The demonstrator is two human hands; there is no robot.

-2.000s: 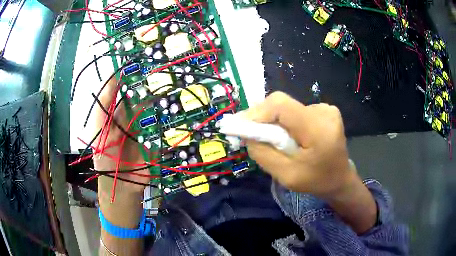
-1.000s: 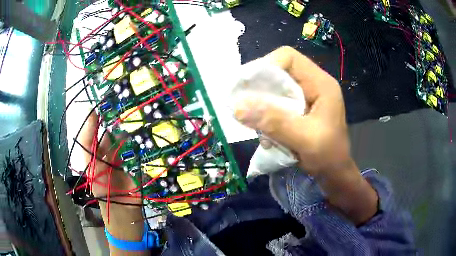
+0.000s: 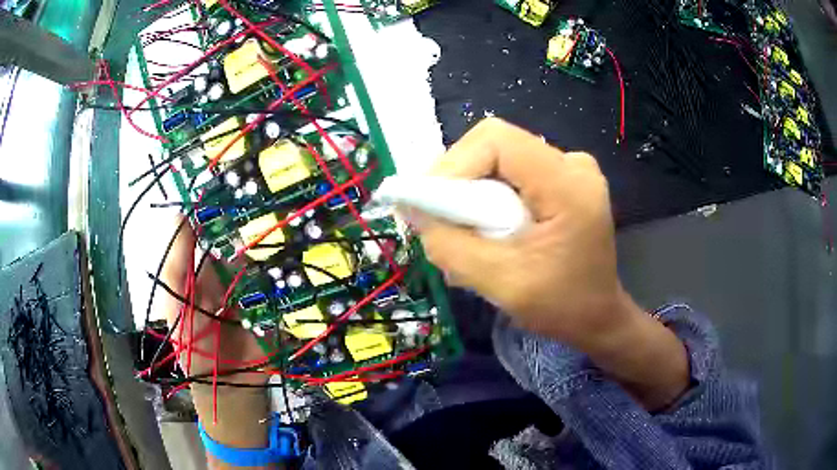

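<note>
A long green PCB panel [image 3: 328,262] with yellow transformers, blue capacitors and loose red and black wires is tilted in front of me. My left hand [image 3: 209,307] holds it from the left side and beneath, with its fingers partly hidden by the board and wires. A blue band is on the left wrist. My right hand [image 3: 532,225] grips a folded white cloth [image 3: 468,204] between thumb and fingers. The cloth's tip is at the panel's right edge; whether it touches the parts is unclear.
A white sheet [image 3: 396,69] lies under the panel on a black mat [image 3: 679,119]. A single board [image 3: 574,50] lies on the mat, and another panel [image 3: 787,110] stands at the far right. A dark tray [image 3: 50,340] with short black pieces is at left.
The panel first shifted left and down, then slightly right. My right hand drew back with the cloth bunched; now the cloth is folded to a point and back at the panel's right edge.
</note>
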